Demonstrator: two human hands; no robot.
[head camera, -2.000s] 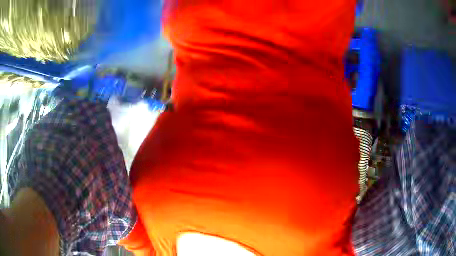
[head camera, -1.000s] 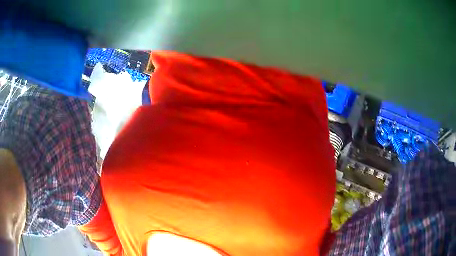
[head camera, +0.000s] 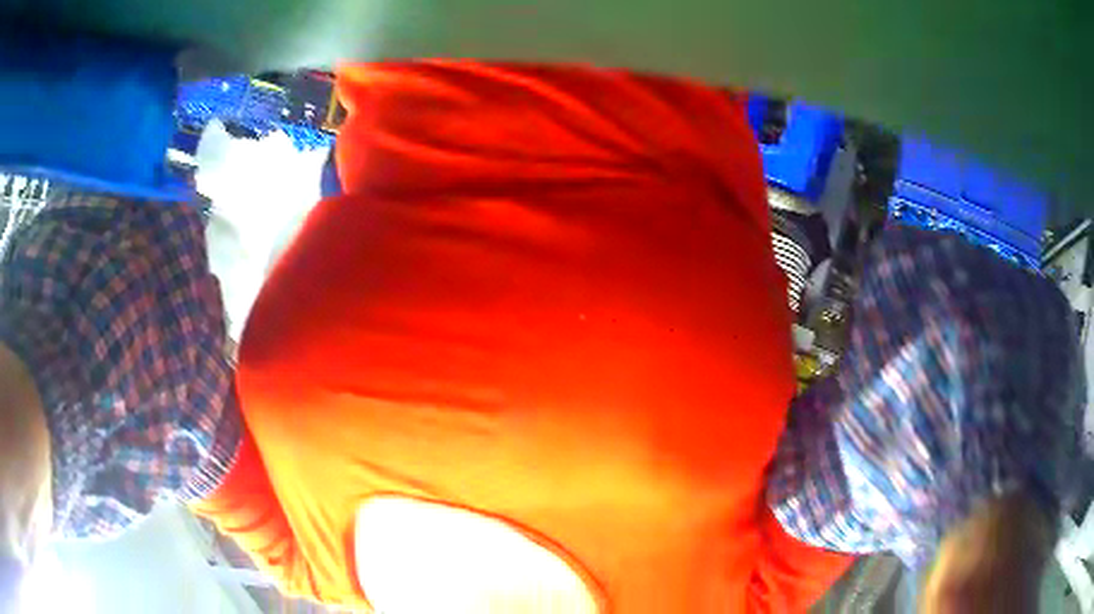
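Observation:
Red clothing (head camera: 516, 336) fills the middle of the view. Blurred bare skin of my left hand or wrist (head camera: 19, 450) shows at the left edge, beyond a checked oversleeve (head camera: 120, 348). Bare skin of my right hand or wrist (head camera: 990, 558) shows at the bottom right, beyond the other checked oversleeve (head camera: 960, 360). Both are cut off by the picture's edge; no fingers can be made out, nor whether either holds anything. A blurred blue tray or box (head camera: 84, 120) is at the upper left.
A blurred green surface (head camera: 576, 30), possibly the bench, crosses the top. A white bag-like thing (head camera: 246, 204) is left of the clothing. Blue crates or stools (head camera: 804, 150) and a larger blue container (head camera: 966, 192) stand at the upper right. A striped thing (head camera: 788, 258) is below them.
The green surface has come into view since the first frame. Since the second, the view has shifted slightly, and my right oversleeve has moved inward with bare skin now showing beyond it.

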